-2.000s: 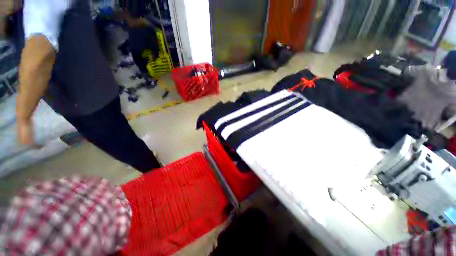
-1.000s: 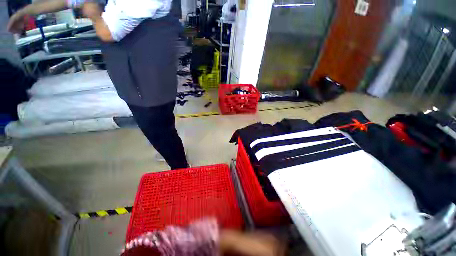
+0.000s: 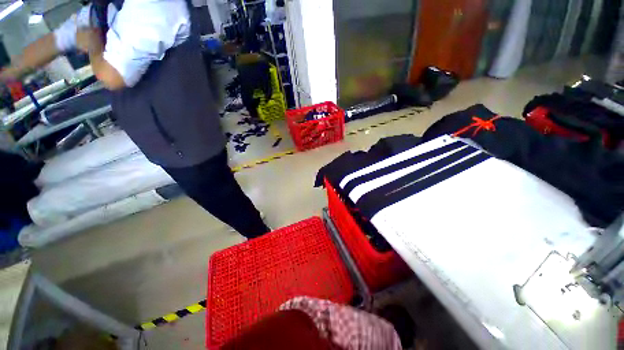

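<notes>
The white machine table [image 3: 479,225] runs along the right. The sewing machine [image 3: 605,263] is cut off by the right edge. A black garment part with white stripes [image 3: 410,171] lies over the table's left end. Black cloth [image 3: 534,154] lies along the back of the table, with an orange-red tie [image 3: 483,125] on it. A checked sleeve cover [image 3: 345,321] shows at the bottom centre, over a red basket's near part. Neither of my hands can be seen.
A slotted red basket [image 3: 274,273] stands left of the table. Another red basket [image 3: 366,246] holding black cloth is at the table's end. A smaller red basket [image 3: 316,130] is on the floor behind. A person [image 3: 171,102] stands at the left, near white rolls [image 3: 102,178].
The view has swung left since the first frame, then slightly back. My blurred bare hand, seen at the bottom a second ago, is out of sight. The standing person's arms are now lower.
</notes>
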